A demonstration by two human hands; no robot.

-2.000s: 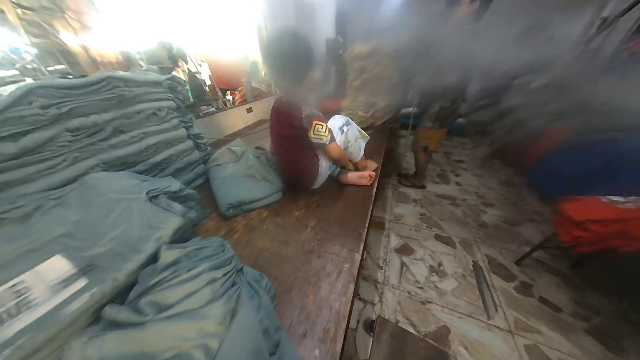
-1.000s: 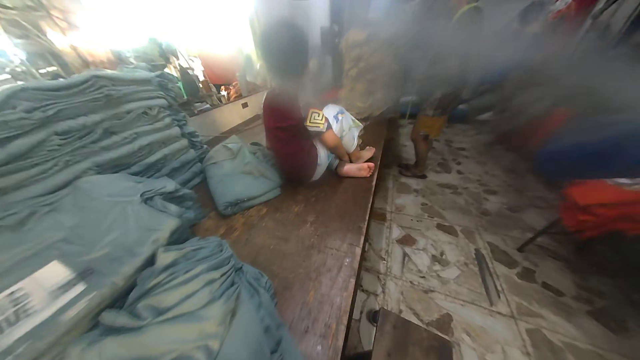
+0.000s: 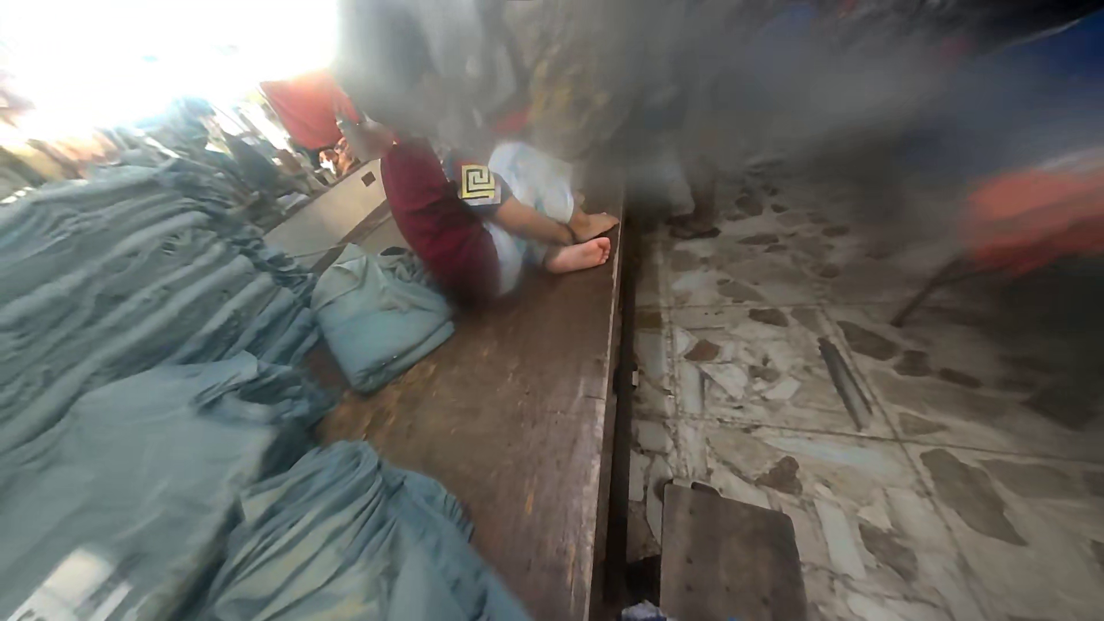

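Neither of my hands shows in the head view. Blue-green cloth lies in a tall folded stack (image 3: 129,276) along the left side of a wooden platform. A spread, folded cloth (image 3: 129,466) lies in front of the stack, with a pale printed patch (image 3: 73,586) at its lower left. Beside it, a crumpled blue-green cloth (image 3: 354,543) reaches the bottom edge of the view. A smaller folded cloth bundle (image 3: 379,315) rests on the platform (image 3: 517,405), close to a seated person.
A barefoot person in a dark red top (image 3: 440,224) sits on the platform near its right edge. Right of it lies a stone-patterned floor (image 3: 776,388) with a small brown wooden seat or board (image 3: 729,552). A blurred red object (image 3: 1035,216) stands far right.
The view has shifted, and haze or blur now covers the seated person's head and the standing person behind. The cloth piles show no plain change.
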